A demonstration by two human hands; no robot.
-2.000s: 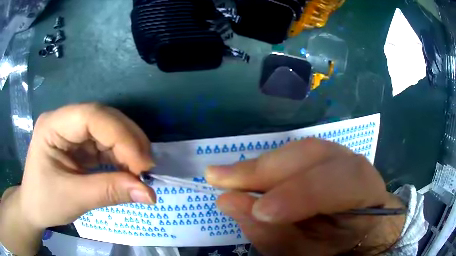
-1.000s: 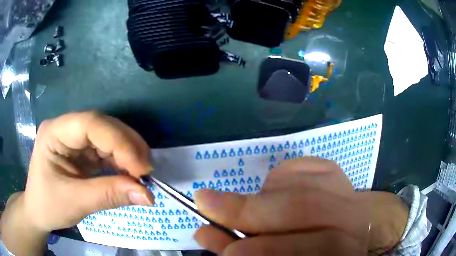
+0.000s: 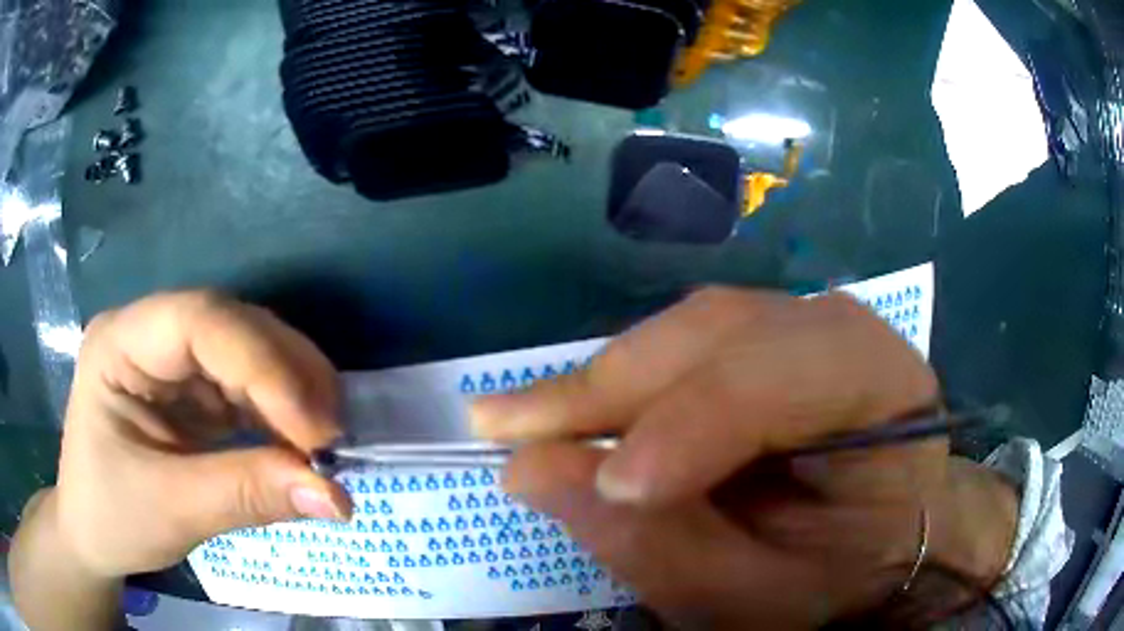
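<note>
My left hand pinches a tiny dark component between thumb and index finger, over the left part of the sticker sheet. My right hand holds silver tweezers nearly level, with their tips at the component. The tips and component are too small and blurred to tell the exact contact. The white sticker sheet with rows of small blue stickers lies under both hands. My right hand hides much of its middle and right part.
Loose small components lie upper left, near a clear plastic bag. A black ribbed module stack and a second stack with orange cables stand at the top. A single display module lies right of them. White paper lies far right.
The tweezers have swung from a slant back to nearly level, and my right hand has turned and risen. My left hand still pinches the component. The bench items show slightly further left.
</note>
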